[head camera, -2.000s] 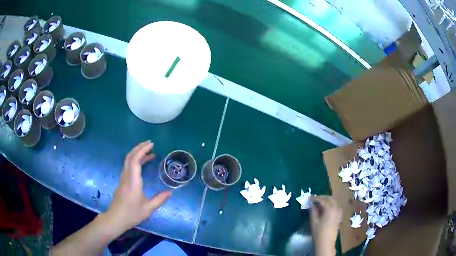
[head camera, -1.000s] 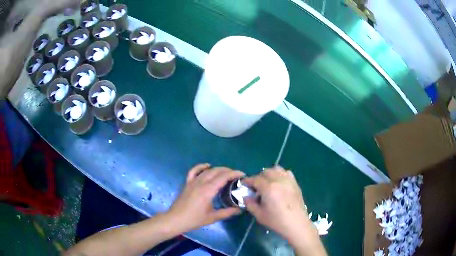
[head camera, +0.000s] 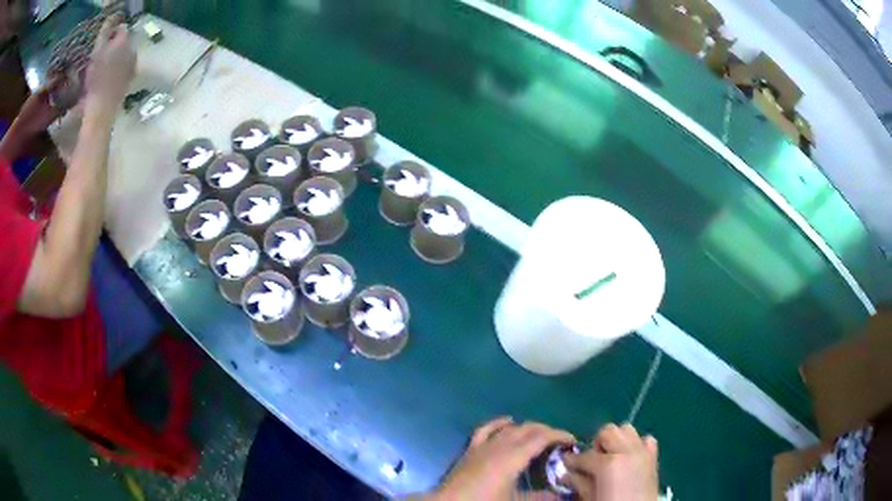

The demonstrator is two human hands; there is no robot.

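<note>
My left hand [head camera: 504, 458] is at the lower middle, wrapped around the left side of a fan housing [head camera: 539, 472]. My right hand [head camera: 620, 464] is against its other side, with the fingers at the mouth, where a white fan wheel [head camera: 558, 470] shows. The hands hide most of this housing, and both are cut off by the bottom edge. Several fitted housings [head camera: 327, 286] with white blades in their mouths stand upright in a group at left. The white tub [head camera: 577, 294] stands right of them, with a green stick [head camera: 595, 286] on its top.
A worker in red [head camera: 49, 284] sits at left, with arms over a pale board [head camera: 147, 176]. A brown carton [head camera: 849, 382] with white fan wheels [head camera: 831, 472] is at the lower right edge. A pale strip [head camera: 729, 384] borders the green belt [head camera: 587, 127]. Cardboard boxes [head camera: 768, 83] lie at the far right.
Both my hands have come together at one housing, the right hand having left the loose fan wheels. The view has swung left, so the group and tub appear further right and lower.
</note>
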